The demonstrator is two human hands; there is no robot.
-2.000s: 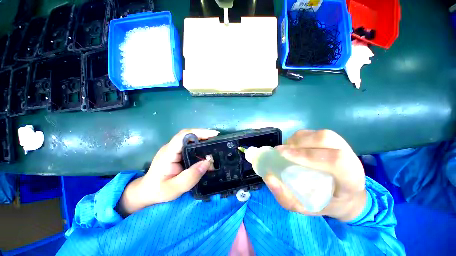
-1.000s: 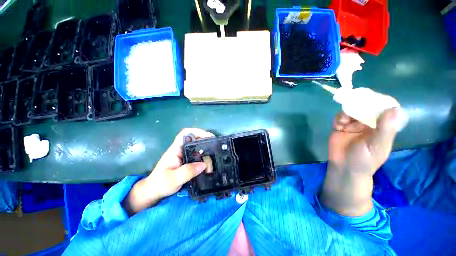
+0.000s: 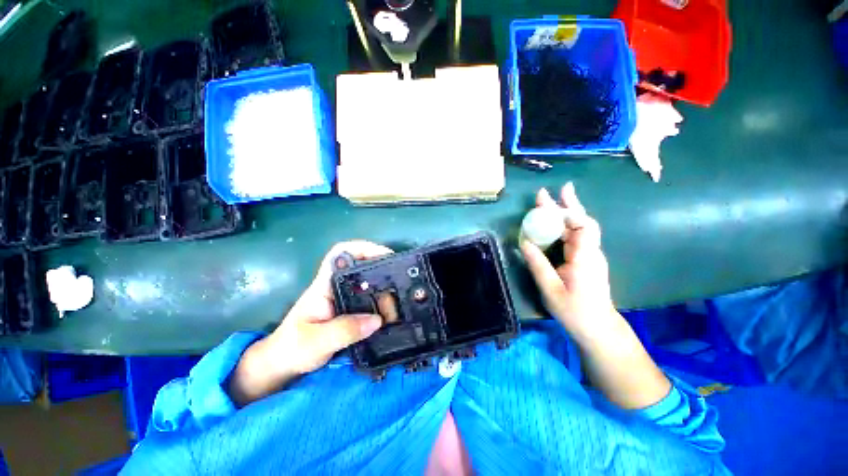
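Note:
My left hand grips a black housing by its left end, with the thumb inside. The housing's open side faces up in front of my blue smock, at the bench's front edge. My right hand is to the right of the housing, with thumb and fingers around the whitish glue bottle. The bottle shows as a pale round disc over the green bench; its needle tip is not visible. Whether the bottle rests on the bench is hard to tell.
A cream block stands ahead below a black press. A left blue bin holds white pieces, a right blue bin black loops. A red bin and tissue are at right. Black housings and a white wad are at left.
My right hand has moved the bottle away from the housing, out to the right, then back left to the bench. The bottle is now seen end-on. My left hand still holds the housing.

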